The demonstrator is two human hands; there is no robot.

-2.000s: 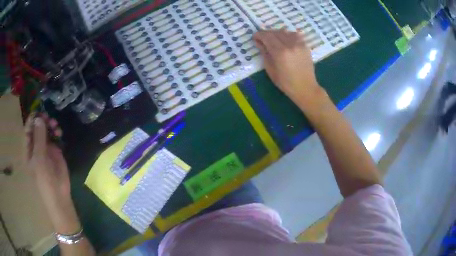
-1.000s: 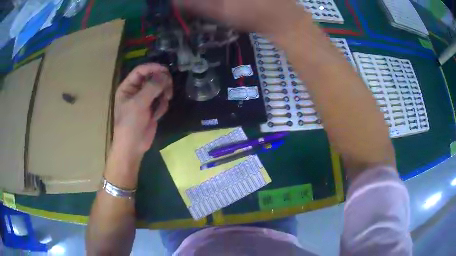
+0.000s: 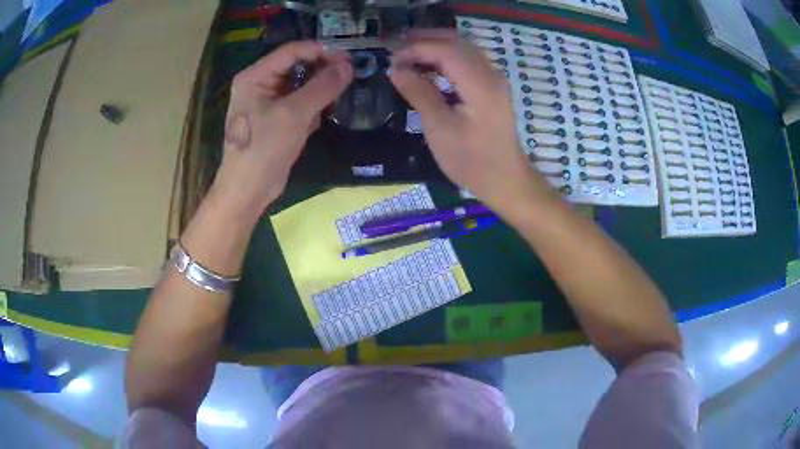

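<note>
The jig [image 3: 346,26] stands straight ahead at the top. Its round nest [image 3: 364,66] shows a pale ring centre between my hands, above a clear and dark round base. My left hand [image 3: 272,118] is at the nest's left, fingers curled around a small dark part [image 3: 301,73]. My right hand [image 3: 465,110] is at the nest's right, fingertips bent in close to it; whether they pinch anything is hidden. A white parts tray [image 3: 575,110] with rows of dark-headed parts lies right of my right hand.
Cardboard sheets [image 3: 132,158] lie left with a small dark stub [image 3: 111,112] on top. Yellow paper [image 3: 298,241] with label sheets, a purple pen [image 3: 412,219] and a thinner pen [image 3: 386,245] lies in front of the jig. Another parts tray [image 3: 702,158] is far right.
My right hand has come from the tray, across over the jig, to the nest's right side. My left hand has moved up and right to the nest. The view has turned toward the jig.
</note>
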